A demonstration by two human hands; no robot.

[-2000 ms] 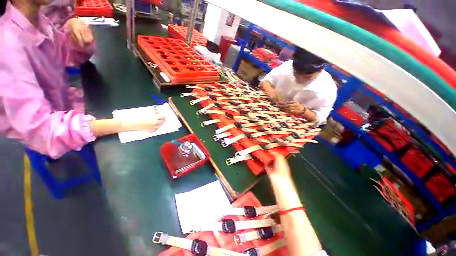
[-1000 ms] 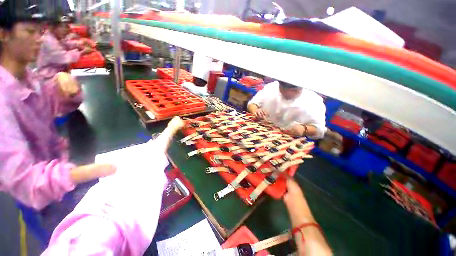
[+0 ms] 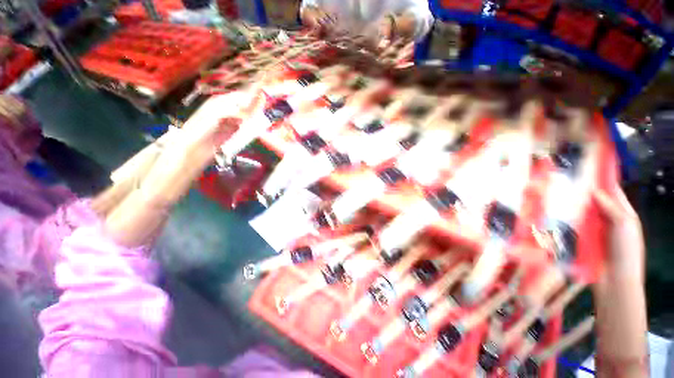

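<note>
My left hand (image 3: pixel 225 118) grips the left end of a red watch tray (image 3: pixel 600 255). My right hand (image 3: pixel 621 229) grips the tray's right end. The tray is held raised, tilted and blurred, and is crowded with watches (image 3: pixel 501 220) on pale straps. Most of my fingers are hidden by the tray and straps. Below it lies a second red tray (image 3: pixel 284 295) with several strapped watches (image 3: pixel 448 338), dark faces up, buckles toward the lower left. The raised tray covers the back of this lower tray.
A red parts box (image 3: pixel 222 188) and white paper (image 3: pixel 284 221) lie left of the trays. An empty-looking red tray (image 3: pixel 151 55) stands at the upper left. More watches (image 3: pixel 259 63) lie behind. A person's hands (image 3: pixel 395 29) show at the top. A pink sleeve (image 3: pixel 22 162) is at left.
My left hand came in and took the far tray's left end while my right hand held its near end. The tray has come up and closer, over the lower tray. The view has tilted down.
</note>
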